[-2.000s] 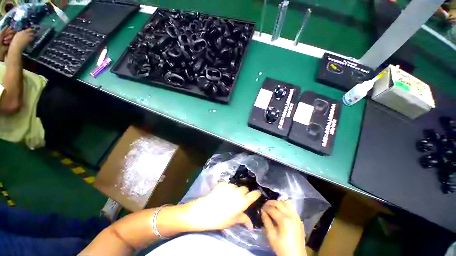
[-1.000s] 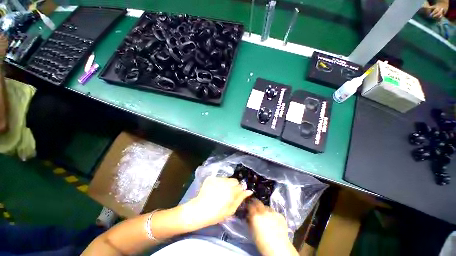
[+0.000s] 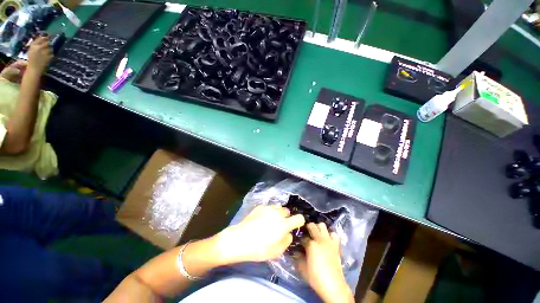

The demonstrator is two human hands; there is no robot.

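A clear plastic bag lies open on my lap with black glossy parts inside its mouth. My left hand is over the bag opening, its fingertips close together at a small part that I cannot make out. My right hand is beside it at the bag, fingers bent over the dark parts. The fingertips of both hands nearly meet, and what they pinch is too small and blurred to tell.
A carton of clear plastic scrap stands below the bench at left. On the green bench are a heaped black tray, two flat black boxes, a white bottle, a small white carton and a dark mat. Another worker's arm is at far left.
My fingers have shifted over the bag opening, the right hand now with bent fingers near the left fingertips. The camera view has swung slightly. The neighbouring worker's hand has come back into view.
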